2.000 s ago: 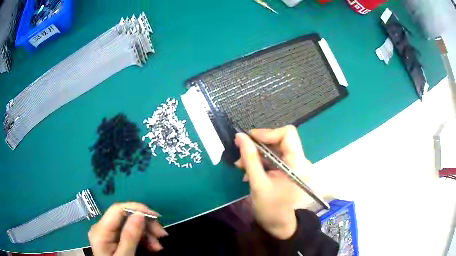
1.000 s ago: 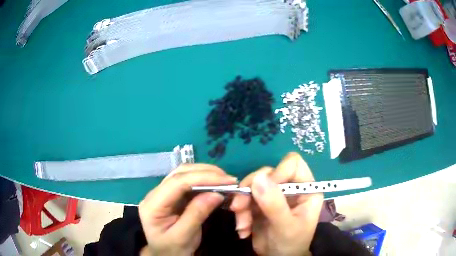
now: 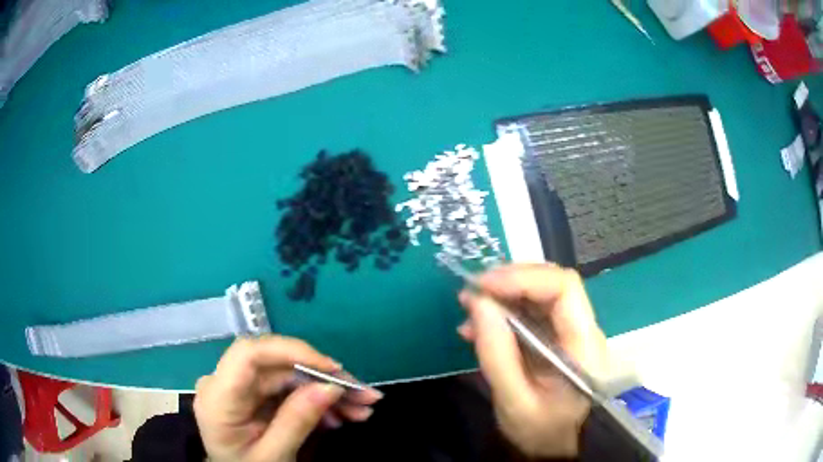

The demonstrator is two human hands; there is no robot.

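Observation:
My left hand [image 3: 271,397] pinches a short silver connector [image 3: 332,377] between thumb and fingers; the rest of the band is hidden by the hand. My right hand [image 3: 541,352] holds long slim silver tweezers [image 3: 564,363], their tips at the lower edge of the loose pile of tiny silver pieces [image 3: 448,203]. Whether the tips grip a piece I cannot tell. A loose pile of tiny black pieces [image 3: 334,212] lies left of the silver pile. The dark-framed parts tray [image 3: 632,176], with ribbed face and white end strips, lies to the right.
A small band stack [image 3: 135,323] lies near the front left table edge. A thicker band stack [image 3: 262,68] lies farther back. A red box [image 3: 783,52] and a thin pointed stick [image 3: 632,20] are at the back right. A blue bin [image 3: 645,408] and a red stool [image 3: 59,411] are below the table.
My hands have moved apart. The right hand has moved the tweezers from the connector to the silver pile. The left hand still holds the connector. The camera view has shifted.

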